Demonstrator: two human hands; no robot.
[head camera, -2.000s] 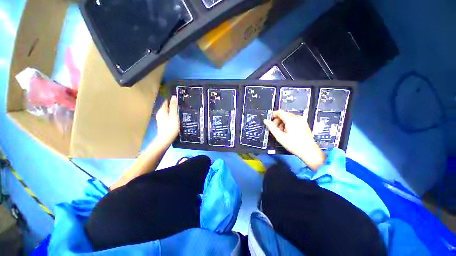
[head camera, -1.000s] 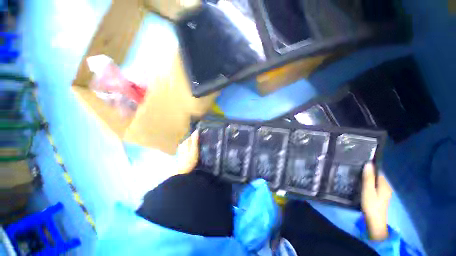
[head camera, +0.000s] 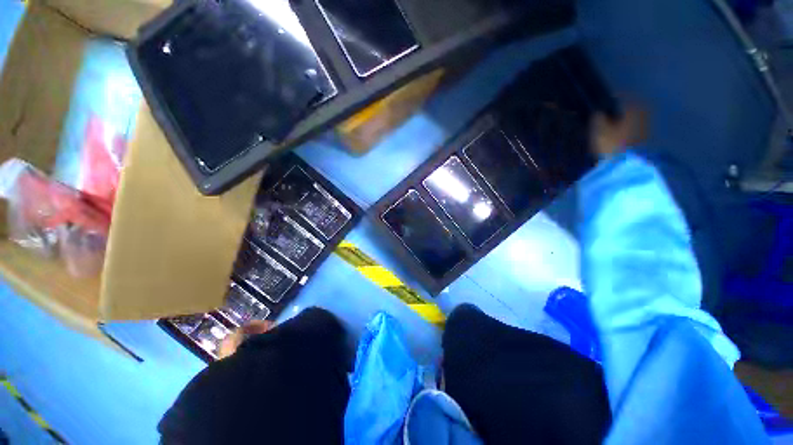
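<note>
An open-backed phone tray (head camera: 280, 245) lies slanted at left, partly behind the carton flap. My left hand (head camera: 247, 335) holds its near lower edge, partly hidden by my knee. A second black tray (head camera: 445, 280) holds glossy, screen-side-up phones and slants up to the right. My right hand (head camera: 619, 130), blurred and dark, is at this tray's far right end and appears to grip it; its fingers are not clear.
A larger black tray (head camera: 217, 178) spans the top. A small brown box (head camera: 391, 109) is beneath it. An open carton (head camera: 174, 235) with a red and clear plastic bag (head camera: 65, 204) stands at left. Yellow-black tape (head camera: 378, 275) crosses the blue floor. A blue plastic item (head camera: 569, 317) is near my right sleeve.
The open-backed phone tray has moved from over my lap to the left and turned steeply. My right hand has left it and reached to the screen-up tray, which has shifted left.
</note>
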